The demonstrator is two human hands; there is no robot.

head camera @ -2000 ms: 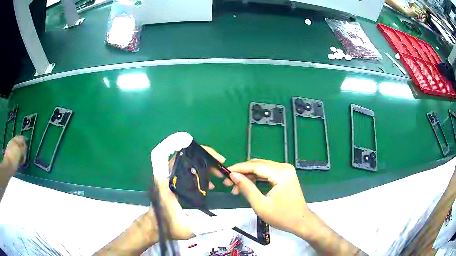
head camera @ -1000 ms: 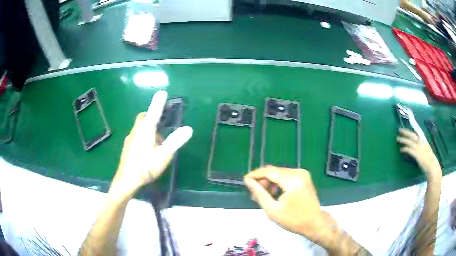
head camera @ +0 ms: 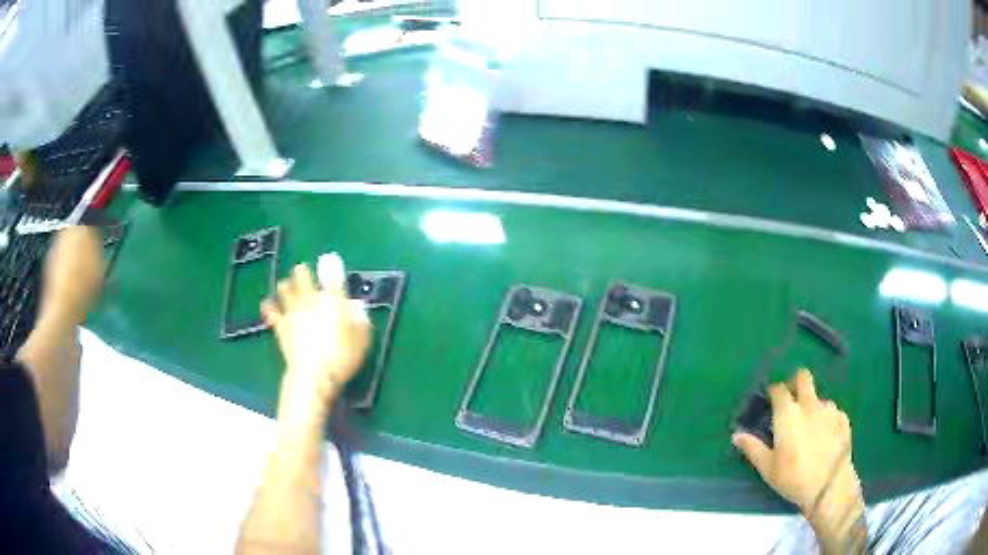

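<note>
My left hand (head camera: pixel 320 334) has its fingers spread, with a white cover on a fingertip, beside and partly over a dark grey phone middle frame (head camera: pixel 387 287) that lies on the green belt (head camera: pixel 433 396). My right hand (head camera: pixel 804 442) is at another middle frame (head camera: pixel 820 328), slanted and blurred, with the fingers around its camera-block end; the grip is partly hidden. Two more frames (head camera: pixel 520 363) (head camera: pixel 621 363) lie side by side between my hands, camera blocks away from me.
Another frame (head camera: pixel 251 282) lies left, and others (head camera: pixel 915 369) right. Another person's arm (head camera: pixel 70 304) reaches in at far left. Beyond the pale rail (head camera: pixel 607 206) are parts bags (head camera: pixel 460 108) (head camera: pixel 908 182), white rounds (head camera: pixel 881 215), a red tray (head camera: pixel 972 171) and a grey machine (head camera: pixel 758 76).
The view has turned left. My left hand has come off the frame it was setting down. My right hand has moved right to the separate frame, which is now slanted.
</note>
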